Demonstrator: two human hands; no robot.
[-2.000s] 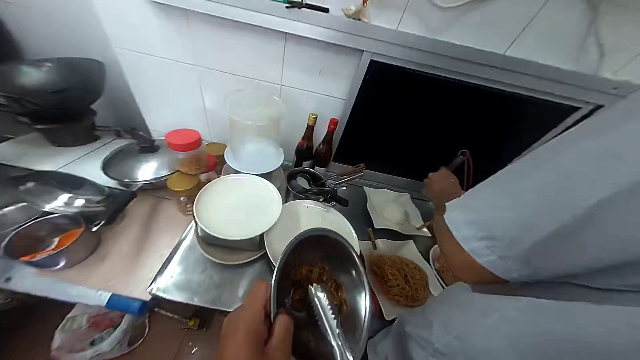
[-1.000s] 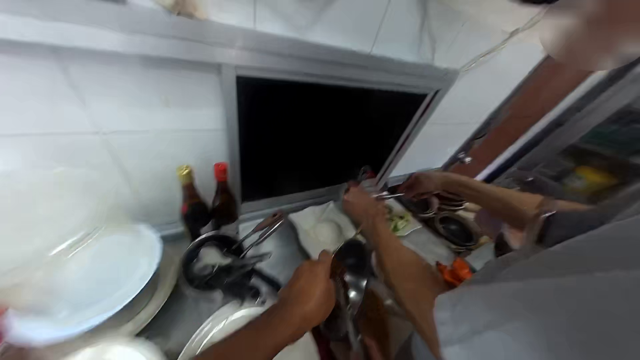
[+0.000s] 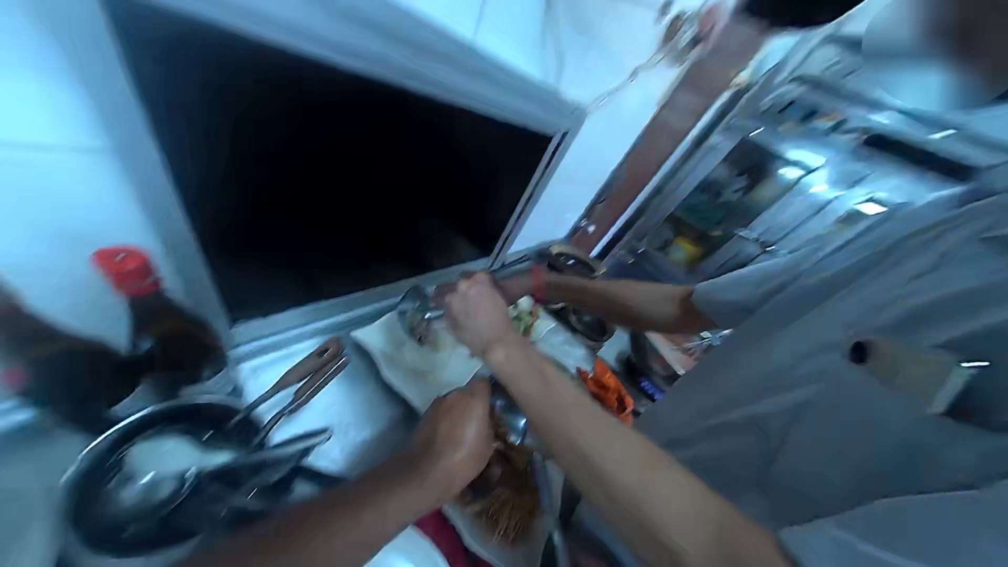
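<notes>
My left hand (image 3: pixel 461 429) reaches in from the bottom left, its fingers closed on the rim of a metal bowl (image 3: pixel 512 417), which is partly hidden by a co-worker's forearm. Noodles (image 3: pixel 508 504) lie on a white plate just below the bowl. Beside them runs a blurred metal utensil, apparently tongs (image 3: pixel 555 512); its grip end is out of view. My right hand does not show. Beyond my left hand lies a square white plate (image 3: pixel 417 358), over which a co-worker's hands hold a metal utensil (image 3: pixel 421 311).
At lower left stands a dark pan (image 3: pixel 87 504) with ladles and wooden-handled tools, near dark bottles (image 3: pixel 169 339). A co-worker in grey (image 3: pixel 787 354) fills the right side, arms across the counter. Orange food (image 3: pixel 606 390) and a plate of vegetables (image 3: pixel 524 315) lie beyond.
The view has swung far to the right. My left hand has carried the metal bowl from beside the stacked plates to the noodles, near the co-worker's arms.
</notes>
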